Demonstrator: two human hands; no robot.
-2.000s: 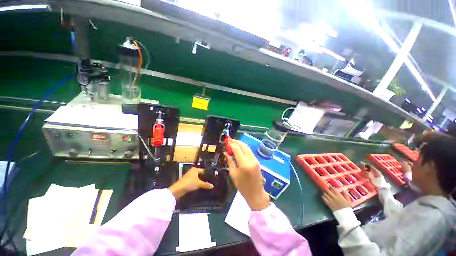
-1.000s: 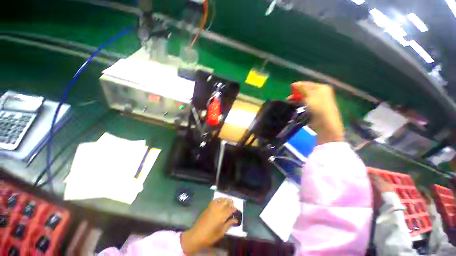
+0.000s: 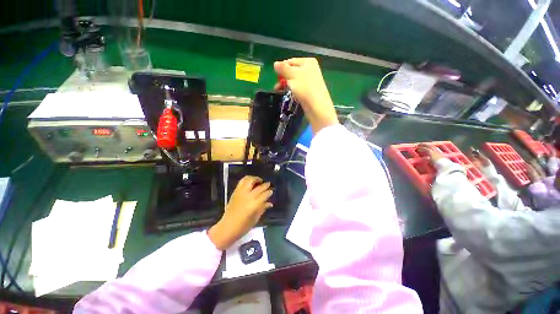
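Observation:
My right hand (image 3: 305,83) grips the red handle (image 3: 282,84) of the right toggle press fixture (image 3: 265,126), with the lever raised. My left hand (image 3: 247,205) is at the front of that fixture's base, over the nest area; whether its fingers hold a piece is hidden. A black rounded-square watch head (image 3: 250,251) lies on a white paper sheet (image 3: 230,264) in front of the fixtures. The left toggle press fixture (image 3: 184,122) stands beside it, its red handle (image 3: 167,129) hanging down.
A light control box (image 3: 92,140) stands at the left. Loose papers (image 3: 73,245) with a pen (image 3: 115,224) lie at front left. A clear jar (image 3: 363,121) is behind my right arm. A neighbouring worker's hands are at a red-orange tray (image 3: 408,160) on the right.
My left hand has moved from the white sheet up to the right fixture's base. A watch head now lies uncovered on the sheet. My right hand stays on the red handle. The view has shifted.

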